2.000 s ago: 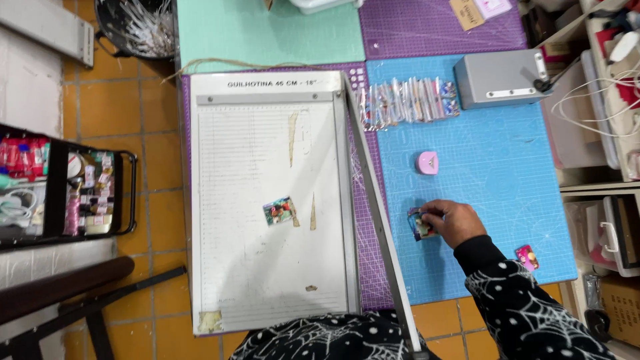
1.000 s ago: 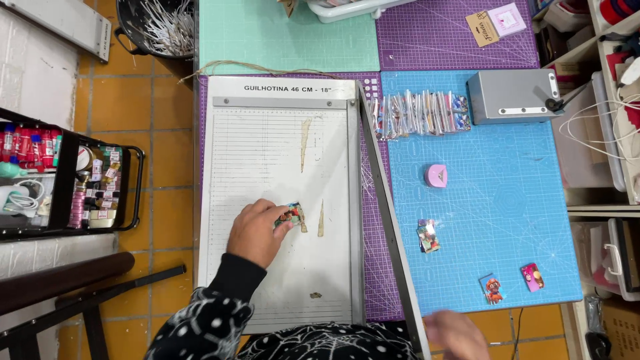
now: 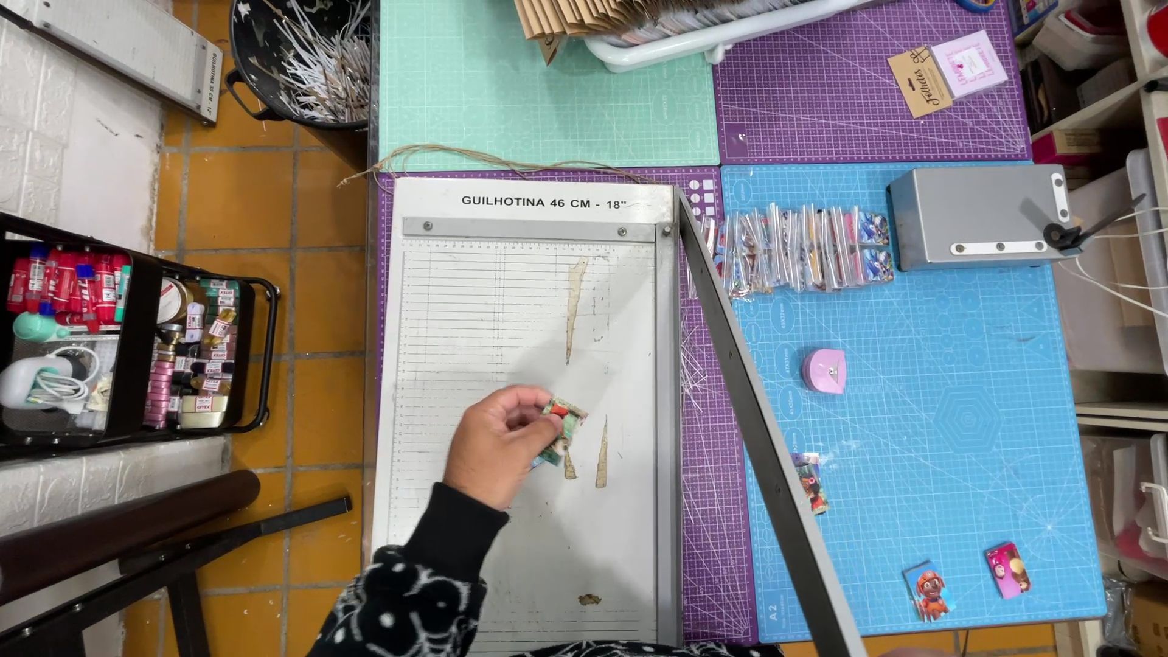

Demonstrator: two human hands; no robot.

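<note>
Between thumb and fingers my left hand [image 3: 502,443] pinches a few small printed cards [image 3: 561,429], held over the white bed of a guillotine paper cutter [image 3: 493,347]. The cutter's long metal blade arm [image 3: 762,411] slants down to the right. Only a blurred sliver of my right hand may show at the bottom edge; its state is hidden. On the blue cutting mat [image 3: 967,383] lie a card stack [image 3: 810,484] partly behind the blade arm, a card with a cartoon figure [image 3: 930,591] and a pink card [image 3: 1007,570]. A pink corner punch [image 3: 825,371] sits above them.
A row of sleeved card packs [image 3: 803,248] lies beside a grey metal box with a lever [image 3: 976,219]. A white basket [image 3: 675,50] of packets stands at the top. Left are a bin of paper strips [image 3: 319,73] and a black cart [image 3: 260,347]. Shelves line the right.
My left hand has come in over the cutter and lifted the cards that lay on its bed. My right hand has drawn away from the blue mat toward the bottom edge.
</note>
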